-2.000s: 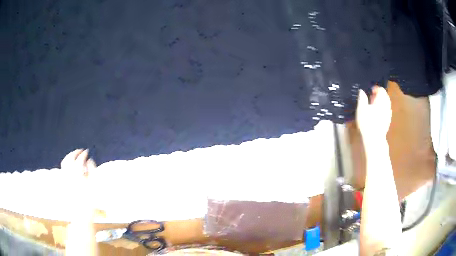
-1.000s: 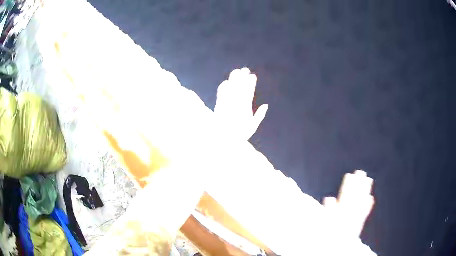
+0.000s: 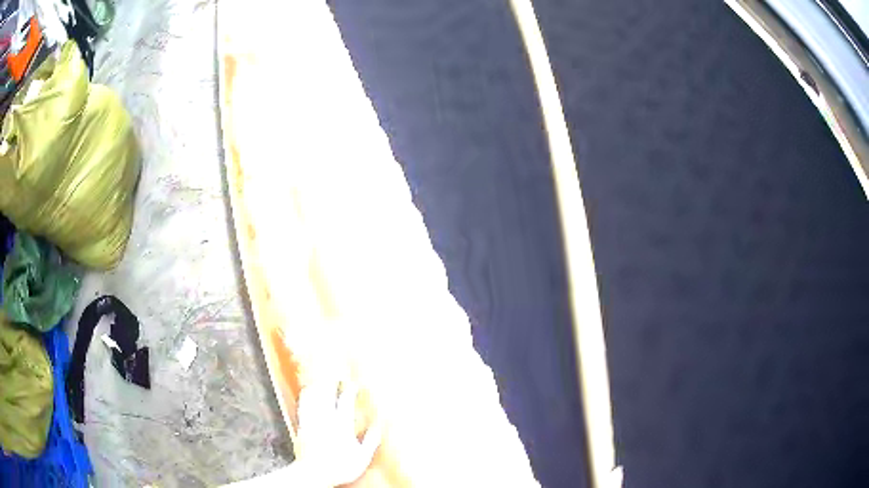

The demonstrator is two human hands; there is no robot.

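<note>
Dark fabric [image 3: 724,286] lies flat over the right side of the view, its scalloped edge running along a bright white paper strip [image 3: 381,267]. A long, thin, pale yellow stick [image 3: 575,229] lies on the fabric, slightly curved by the lens, from the top to the bottom edge. My left hand [image 3: 335,434] is at the lower left, over the table's edge, overexposed, fingers and thumb apart and nothing seen in it. Only a small pale bit, which looks like a fingertip of my right hand [image 3: 617,476], shows beside the stick at the bottom edge; the rest is cut off.
The wooden table edge [image 3: 281,357] runs down left of the paper. On the grey floor [image 3: 191,248] lie yellow-green sacks [image 3: 81,172], a green bundle [image 3: 38,281], blue material [image 3: 62,419] and a black strip [image 3: 86,348]. A pale curved rail [image 3: 810,57] is at the upper right.
The view has swung from the scissors and the wrapped block to the floor side. The stick has come into view. Both hands have left the fabric's scalloped edge; the right is nearly out of frame.
</note>
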